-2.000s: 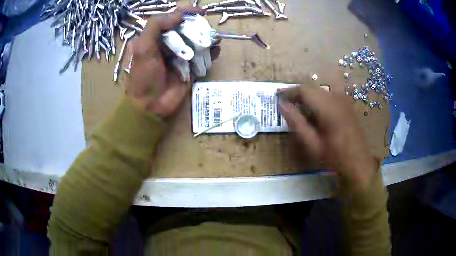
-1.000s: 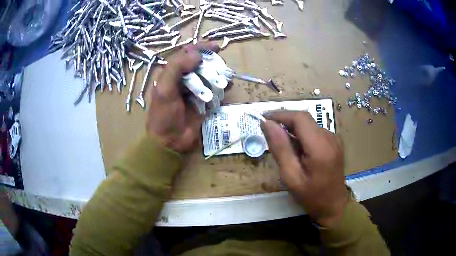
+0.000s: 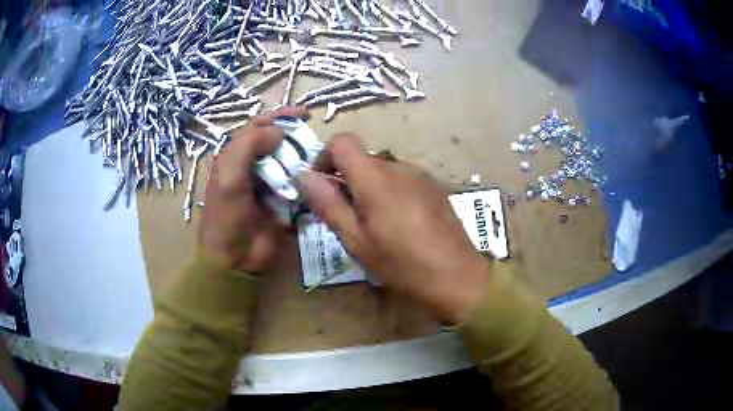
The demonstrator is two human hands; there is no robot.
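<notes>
My left hand (image 3: 239, 193) holds several stacked white plastic bodies (image 3: 281, 164) left of centre, above the cardboard. My right hand (image 3: 394, 221) reaches over to them, its thumb and fingertips at the bodies' right side. Whether a small piece is between these fingertips cannot be told. The white card (image 3: 479, 221) lies under my right hand, its printed right end and left part showing. The end of a thin pale stick (image 3: 325, 281) shows at the card's lower left. The grease cup is hidden.
A large pile of silver forked shafts (image 3: 169, 88) lies at the upper left. Small shiny fittings (image 3: 563, 160) are scattered at the right. A white scrap (image 3: 627, 234) lies at the far right on blue. A pale board (image 3: 76, 241) is at the left, clear plastic at the upper left.
My right hand has moved left from over the card and cup to the white bodies in my left hand. The bodies are turned, and the view has shifted, showing more of the shaft pile.
</notes>
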